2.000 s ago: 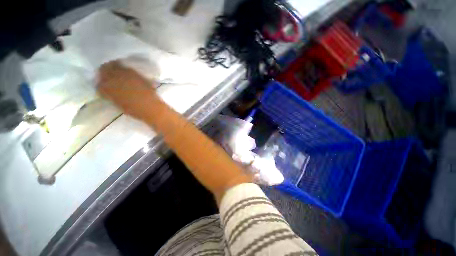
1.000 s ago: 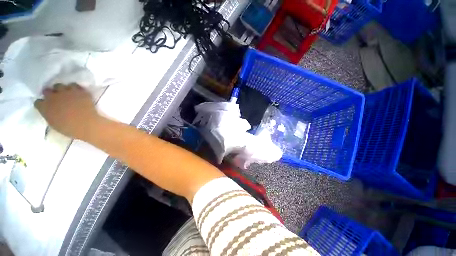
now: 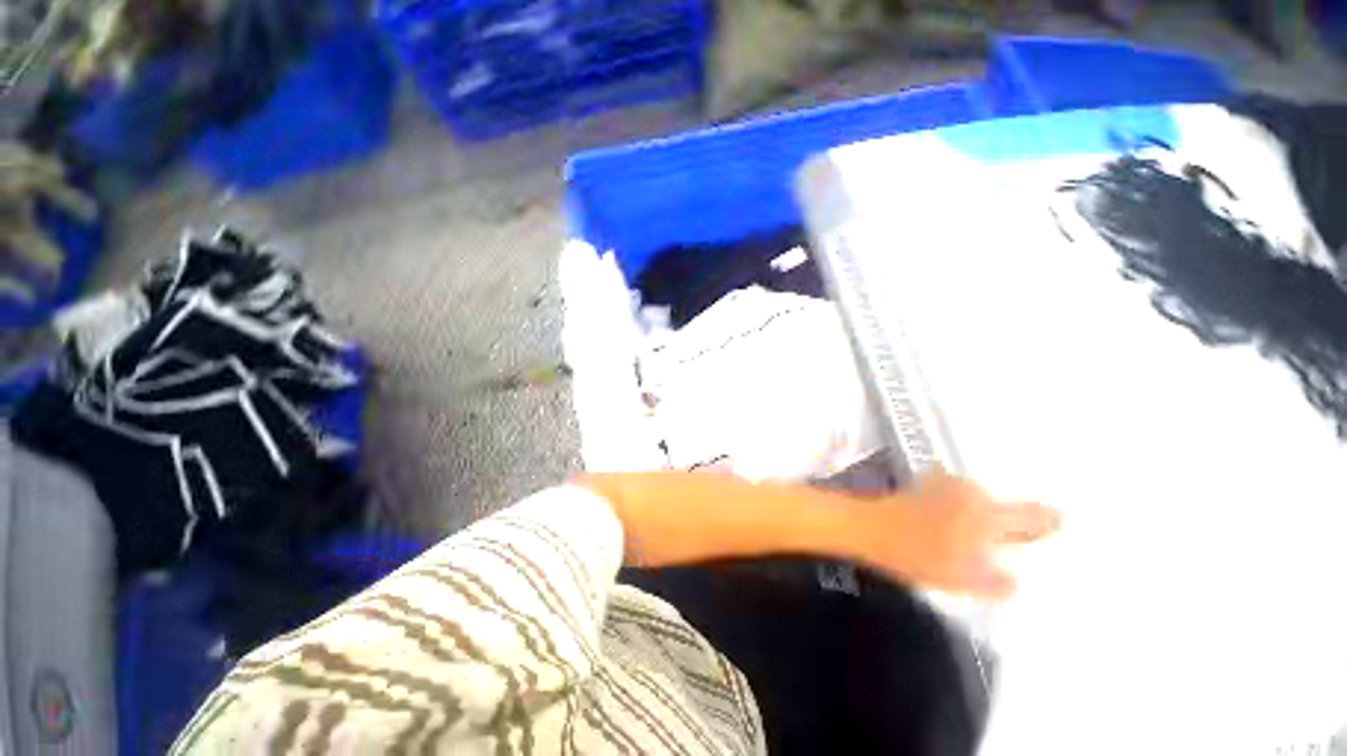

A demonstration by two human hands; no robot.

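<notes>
My left hand [image 3: 968, 539] is blurred at the left edge of the white table [image 3: 1093, 502], with its fingers pointing right over the tabletop. I cannot tell whether it grips anything against the overexposed white. White fabric [image 3: 761, 369] with thin dark lines lies in and over the blue crate [image 3: 680, 185] beside the table. A tangled heap of black cords [image 3: 1182, 251] lies at the table's far right. My right hand is not in view.
A pile of black cloth with white strips [image 3: 192, 399] stands at the left. Another blue crate [image 3: 554, 59] is on the floor beyond. A grey rounded surface [image 3: 59, 591] is at the left rim. A dark area lies below the table edge.
The view has swung from the table's right side to its left end. My right hand and arm have left the picture, and my left arm and hand now show.
</notes>
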